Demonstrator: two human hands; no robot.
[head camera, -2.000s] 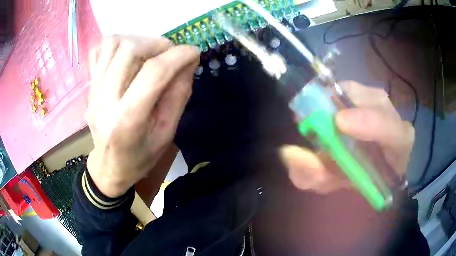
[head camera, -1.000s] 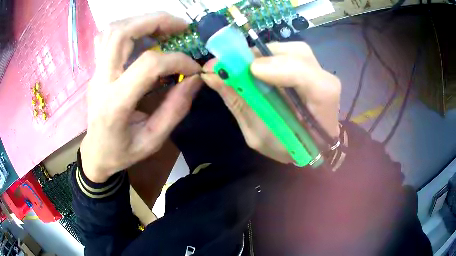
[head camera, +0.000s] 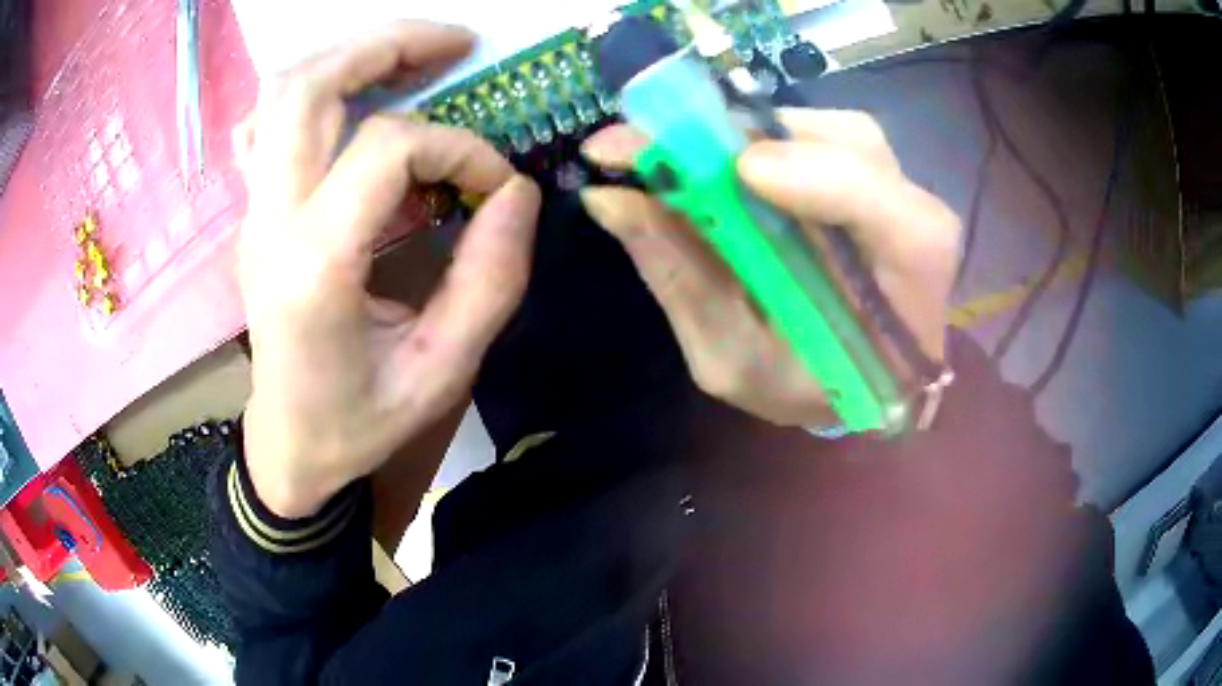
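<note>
My right hand (head camera: 818, 268) is closed around the bright green soldering iron (head camera: 764, 268), whose pale blue front end points up at the panel; its tip is hard to make out. My left hand (head camera: 389, 255) is left of it, thumb and forefinger pinched together; a small yellow component (head camera: 469, 198) shows behind those fingers, and I cannot tell whether they hold it. The green circuit board panel (head camera: 536, 101) runs along the top behind both hands. Round black components (head camera: 804, 60) hang from its edge, partly hidden by my right hand.
The panel lies against a white pad (head camera: 349, 27). On the pink mat at left are tweezers (head camera: 189, 94) and a small pile of yellow components (head camera: 94, 265). Below left are a red bin (head camera: 81, 529) and stacked finished panels (head camera: 168, 516). Thin black cables (head camera: 1059, 241) lie at right.
The soldering iron came in from the right to the panel. My hands' fingertips met one second ago and now are apart, with my right hand shifted slightly right.
</note>
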